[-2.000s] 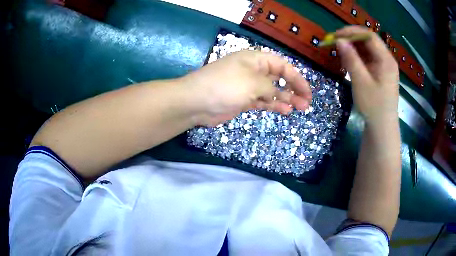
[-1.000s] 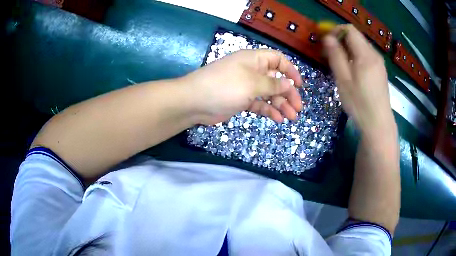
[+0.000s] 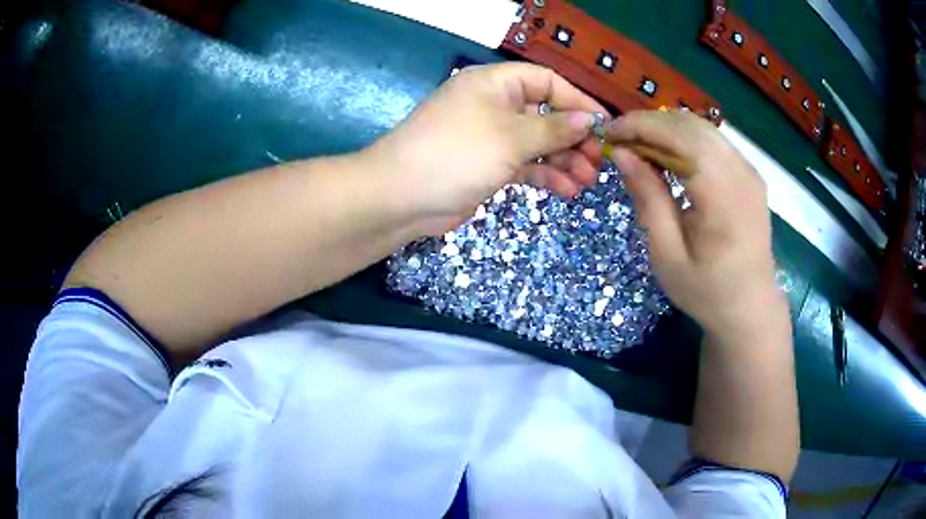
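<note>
My left hand [image 3: 508, 137] is above the tray, its thumb and fingers pinching a small metal part [image 3: 596, 121]. My right hand [image 3: 696, 188] meets it fingertip to fingertip and holds a thin yellow tool [image 3: 650, 152], partly hidden by the fingers. The dark-rimmed parts tray [image 3: 635, 357] lies below, full of shiny silver pieces [image 3: 538, 264]. A red-brown fixture [image 3: 579, 53] lies just beyond the hands, with dark square nests with bright centres along it; its right part is partly behind my right hand.
More red-brown fixtures [image 3: 780, 73] lie at the upper right. A white strip [image 3: 447, 15] is at the top, another [image 3: 782, 182] at the right. A dark pen-like item [image 3: 840, 343] lies on the green table surface [image 3: 234, 81] at right.
My right hand has moved from over the fixture down and left to my left hand. My left hand has risen slightly, and its thumb and finger now close on a small part.
</note>
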